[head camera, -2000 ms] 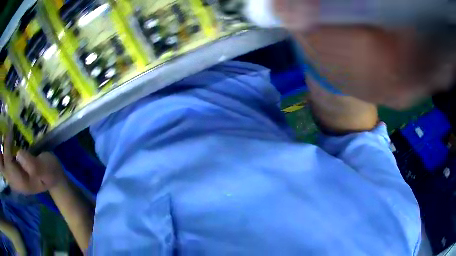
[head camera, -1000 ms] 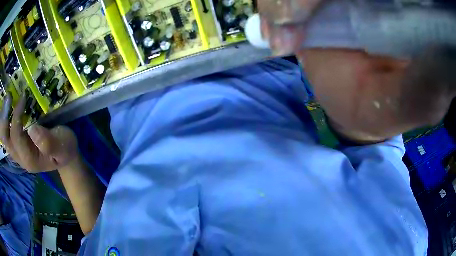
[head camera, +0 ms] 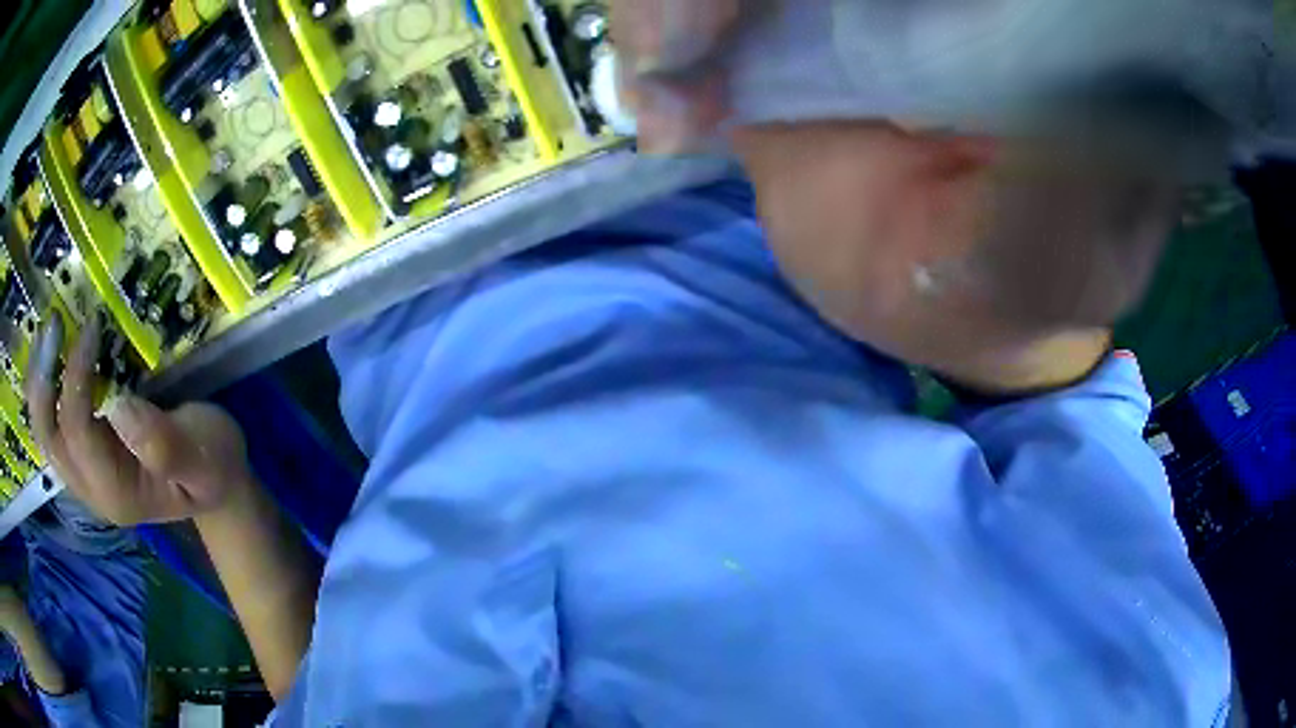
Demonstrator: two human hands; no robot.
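Pale circuit boards lie side by side in a row at upper left, crowded with parts. Bright yellow strips stand between them. My left hand is at the row's near edge, left, with its fingers spread over the edge of the boards; nothing shows in it. My right hand is large, blurred and close to the camera at upper right. It is closed around a translucent whitish bottle. The bottle's rounded white end is close to the boards; its tip is partly hidden by my fingers.
A silver-grey metal rail runs along the near side of the boards, against my blue-clothed body. Another person's blue sleeve and forearm show at lower left. A blue bin is at the right, near a green floor.
My right hand with the bottle has moved left in the picture, and its white end is closer to a yellow strip. The view has shifted slightly. My left hand remains at the row's edge.
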